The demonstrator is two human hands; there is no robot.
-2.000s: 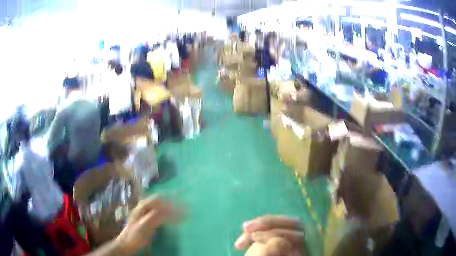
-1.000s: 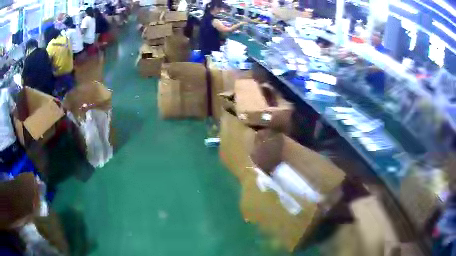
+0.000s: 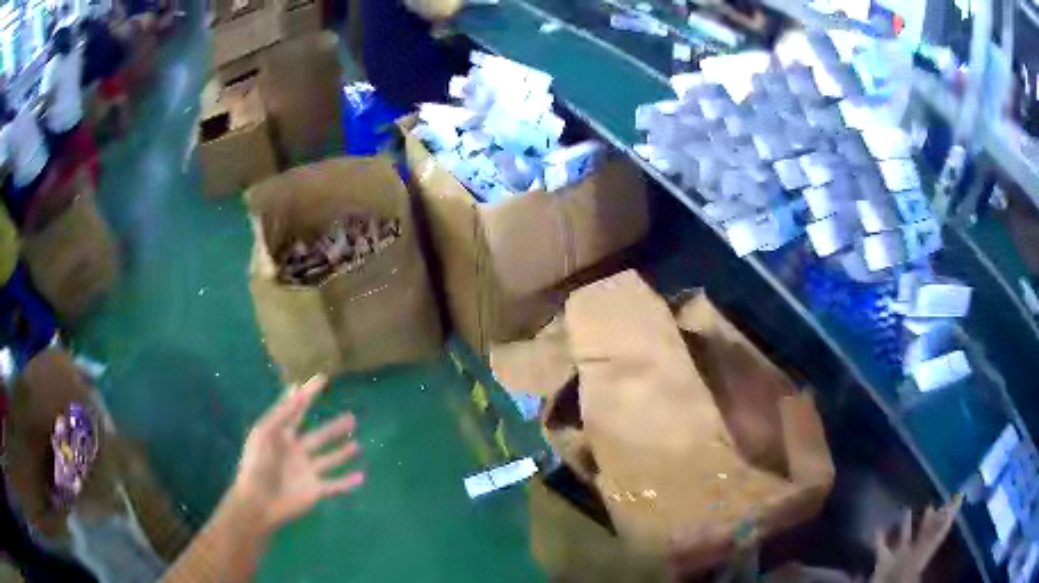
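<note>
My left hand [image 3: 294, 461] is at the lower left, open and empty, fingers spread above the green floor. My right hand [image 3: 915, 549] is at the lower right edge beside the line, partly cut off and blurred, fingers apart with nothing seen in it. Between them, nearest in front, is an open brown shipping carton [image 3: 649, 399] with raised, crumpled flaps; its inside is mostly hidden. A single light blue and white retail box [image 3: 500, 477] lies on the floor left of it.
A shipping carton heaped with white-blue boxes [image 3: 558, 233] stands ahead, beside a carton of small brownish items [image 3: 362, 313]. Many retail cartons [image 3: 741, 137] cover the green conveyor [image 3: 837, 342] at right. Another carton holding a purple item [image 3: 71, 456] is at left. People are at the upper left.
The view has moved forward and turned toward the line and nearby cartons. Both hands, out of view one second ago, are back in view, now wider apart than two seconds ago.
</note>
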